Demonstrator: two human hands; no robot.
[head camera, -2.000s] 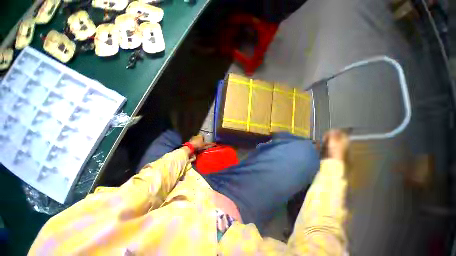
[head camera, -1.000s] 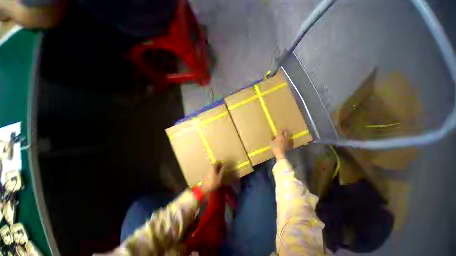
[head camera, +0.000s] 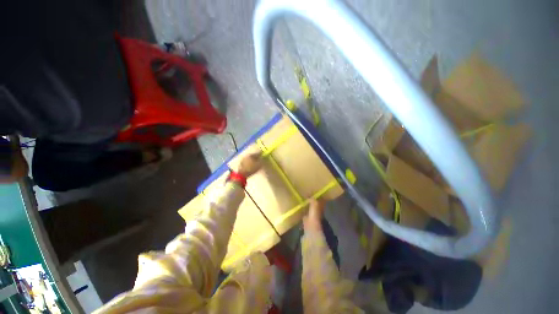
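Two brown cartons lie side by side on a blue trolley platform (head camera: 211, 179). Yellow straps cross the farther carton (head camera: 300, 162); the nearer carton (head camera: 205, 211) is partly covered by my left arm. My left hand (head camera: 247, 162), with a red wristband, is on the farther carton's left side near the seam, its fingers at a yellow strap. My right hand (head camera: 314, 213) touches the same carton's near right edge by another strap. The fingers are too blurred to tell whether either hand grips a strap or the carton.
The trolley's grey looped handle (head camera: 392, 92) rises large in front. Opened cartons (head camera: 423, 184) with loose yellow straps lie on the floor at right, beside a dark cloth-like thing (head camera: 429, 276). A red stool (head camera: 162, 104) and a dark-clothed person (head camera: 61, 73) are at left, above the green bench (head camera: 15, 214).
The view has turned and the cartons appear more tilted. My left hand has moved from the nearer carton's near edge to the farther carton's far side. My right hand has shifted to the near edge.
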